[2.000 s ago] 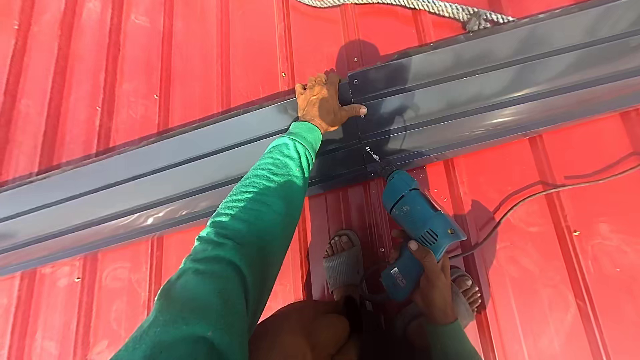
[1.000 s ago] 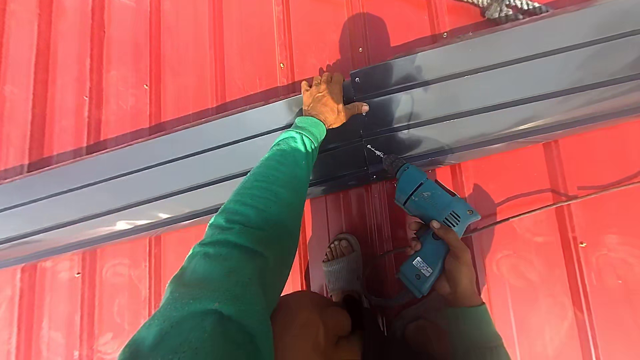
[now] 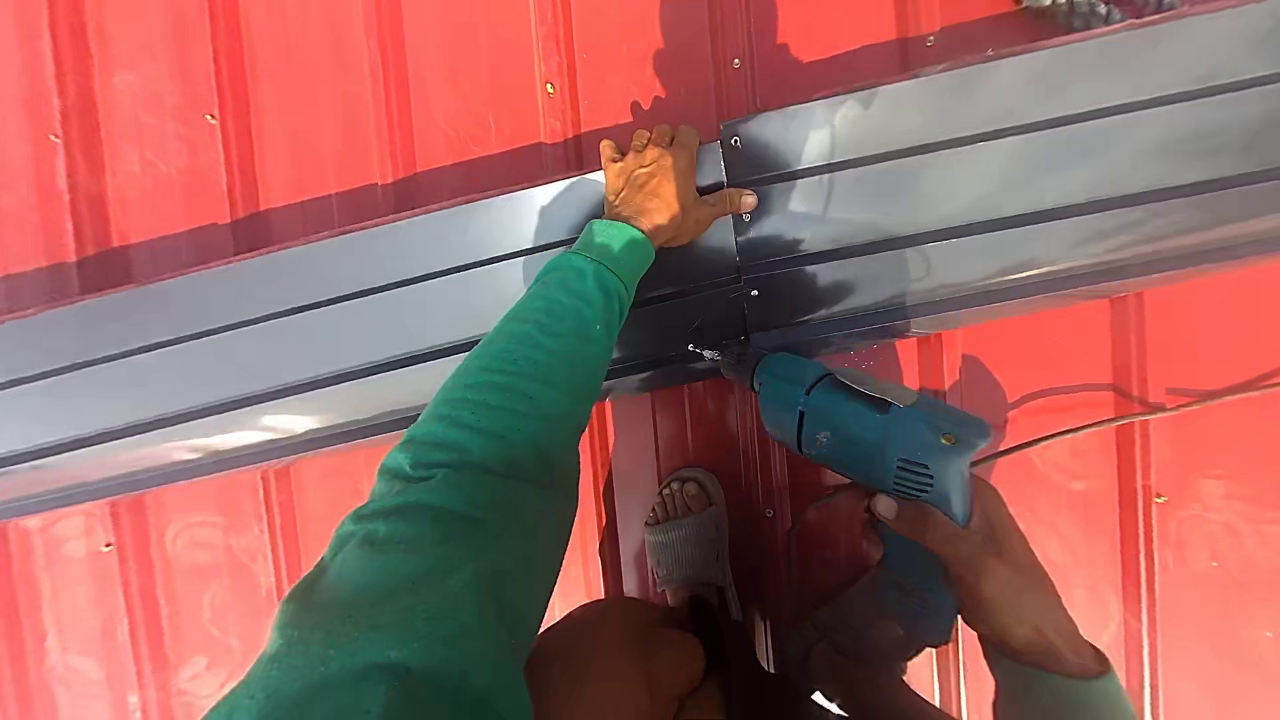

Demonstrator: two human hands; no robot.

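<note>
My left hand, in a green sleeve, presses flat on the grey metal ridge flashing. Its fingers are spread, and the thumb crosses the seam where one flashing sheet overlaps another. My right hand grips the handle of a teal corded power drill. The drill bit points left over the lower part of the flashing, just left of the seam; whether it touches the metal I cannot tell. Small fasteners or holes mark the seam's edge.
Red ribbed metal roofing lies on both sides of the flashing, with screws in it. The drill's cord runs off to the right. A rope lies at the top right. My sandalled foot stands below the flashing.
The drill's bit pointed at the lower flashing near the seam in the earlier frames too; its body has tilted flatter, pointing more to the left. My left hand stays pressed on the flashing.
</note>
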